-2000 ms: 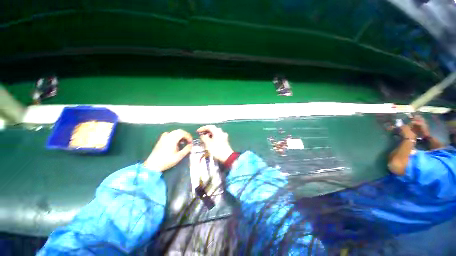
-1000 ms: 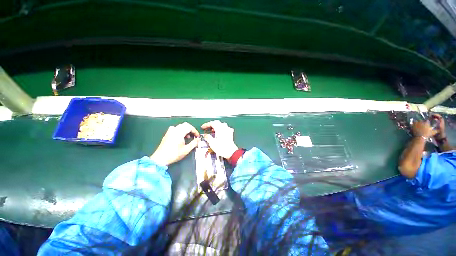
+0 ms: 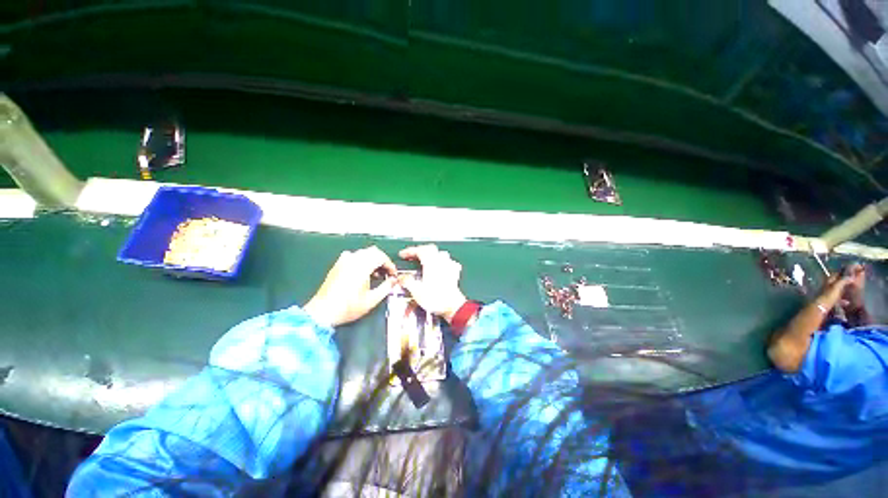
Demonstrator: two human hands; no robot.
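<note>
A silvery phone unit (image 3: 417,336) lies flat on the dark-green mat in front of me, with a short black strip (image 3: 411,382) at its near end. My left hand (image 3: 354,285) and my right hand (image 3: 434,282) meet at its far end, fingertips close together. Something small and reddish shows between the fingertips, mostly hidden; its shape cannot be told. The fingers cover the unit's top end.
A blue bin (image 3: 139,250) of pale bits stands at left. A clear sheet (image 3: 633,309) with dark red-brown bits (image 3: 562,297) and a white piece (image 3: 592,296) lies at right. Units (image 3: 601,183) lie on the green belt (image 3: 389,175). A person's arms (image 3: 800,336) are at far right.
The view has shifted a little, so the bin and belt units sit further right. Both hands stay at the unit's far end, with fingertips moved slightly. The person's hands at right have moved.
</note>
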